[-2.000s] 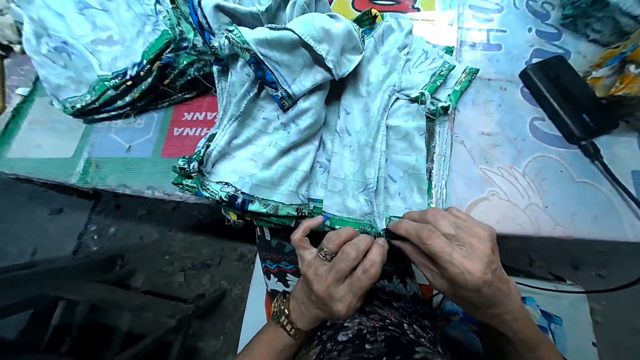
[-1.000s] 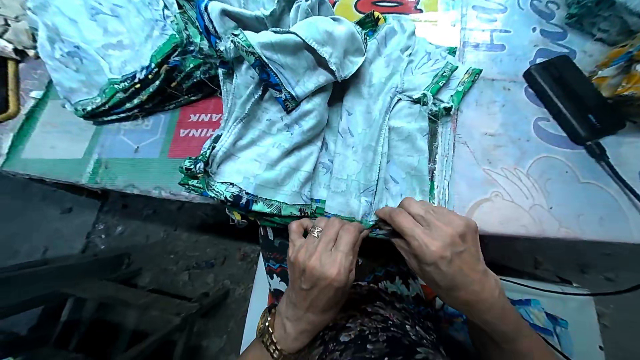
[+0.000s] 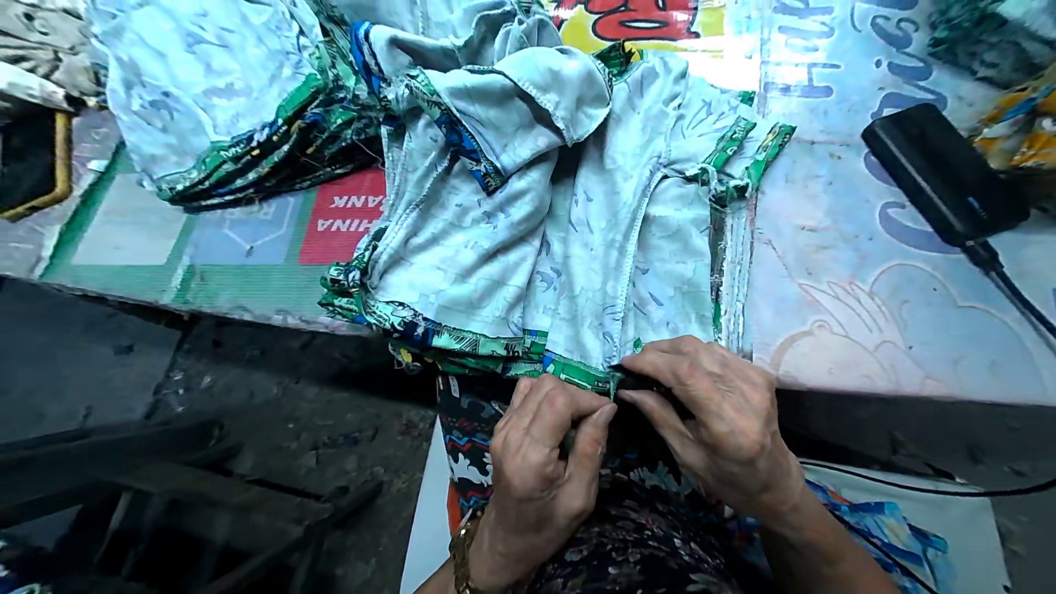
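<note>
A pale garment [image 3: 577, 247], inside out with green patterned hems, lies stacked on similar pieces at the table's front edge. My left hand [image 3: 549, 454] pinches a small bit of green thread or cloth at the bottom hem [image 3: 582, 371] between thumb and index finger. Close beside it on the right, my right hand [image 3: 718, 421] holds a small dark tool [image 3: 639, 382] against the hem where a seam meets it. Most of that tool is hidden by my fingers, so its kind cannot be told.
Another pile of pale garments [image 3: 214, 91] lies at the left. At the right, a black box-shaped device [image 3: 945, 173] has a cable running off the table. Printed banner sheets cover the tabletop [image 3: 833, 330]. A dark stool or frame [image 3: 206, 487] stands low at the left.
My left hand has turned and dropped slightly below the hem, pinching at its edge. The dark tool in my right hand shows more plainly. The garment stays in much the same place.
</note>
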